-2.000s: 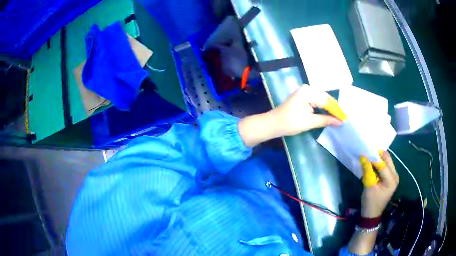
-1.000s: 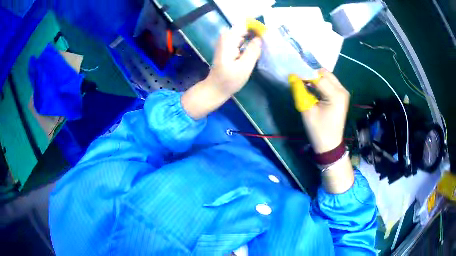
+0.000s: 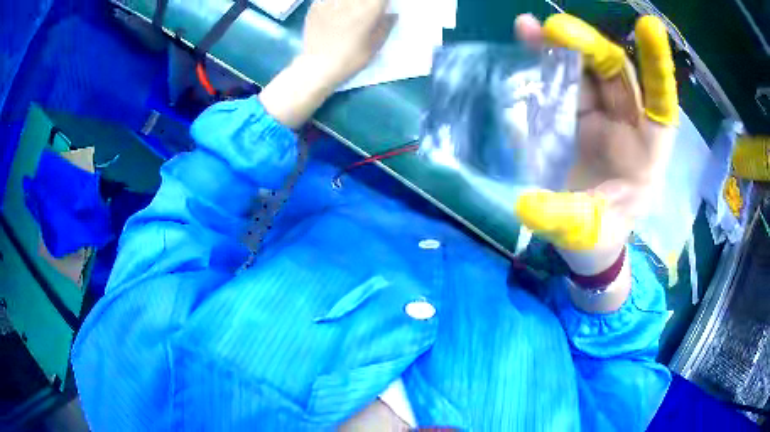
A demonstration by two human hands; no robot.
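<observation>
My right hand, with yellow finger cots on its fingertips, holds up a square, glary clear plate by its edges. The plate is tilted and blurred, with bright reflections. My left hand is at the top of the view over the white sheets. Its fingers are cut off or hidden, so I cannot tell if it holds anything. The red and black lead wires run over the bench edge below the plate. The light engine is mostly hidden behind my right hand.
The metal bench edge runs diagonally in front of me. A white sheet and a yellow bottle or can are at the right. A blue cloth lies on a green surface at far left. An orange-red handle shows upper left.
My hands have moved apart. My right hand has lifted a clear plate away from the white sheets, toward the camera. My left hand has moved up and left. The view has shifted right.
</observation>
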